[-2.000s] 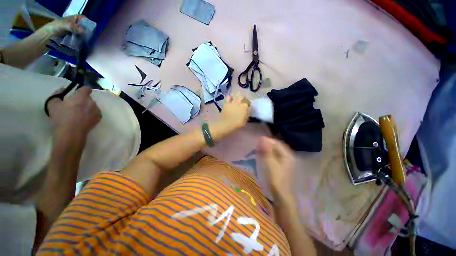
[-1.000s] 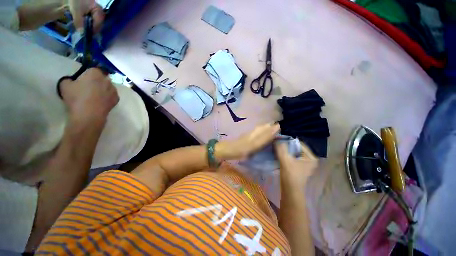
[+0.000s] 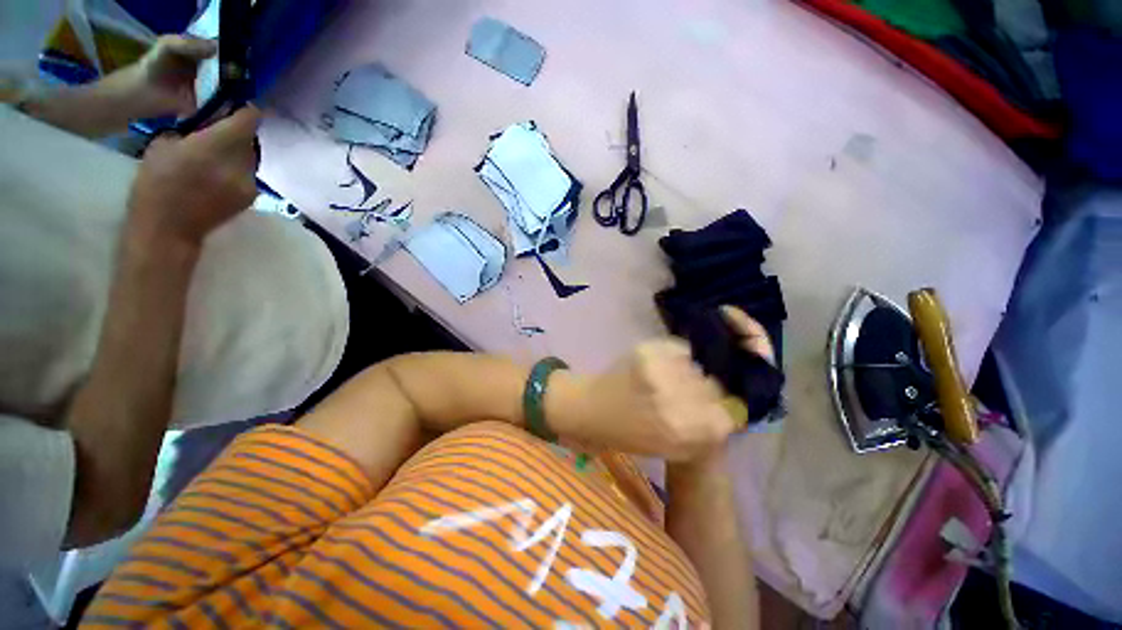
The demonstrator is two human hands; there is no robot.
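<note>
My left hand, with a green bracelet at the wrist, holds a bunched black flap piece from the left. My right hand is at the same piece from the right, partly hidden behind my left hand and the cloth. A yellowish cover shows at the fingers. The held piece is above the lower end of a row of overlapping black pieces. Black shears lie left of that row. A stack of pale blue-white pieces with dark edges lies further left.
A steam iron with a wooden handle stands at the right, near a pink stained cloth. More pale pieces, grey-blue pieces and dark trimmings lie left. A second person's hands work at the upper left.
My hands held a greyish-blue piece near the table edge; now they hold a bunched black one, slightly further right. My left hand has moved right, overlapping my right. The second person's hands have shifted.
</note>
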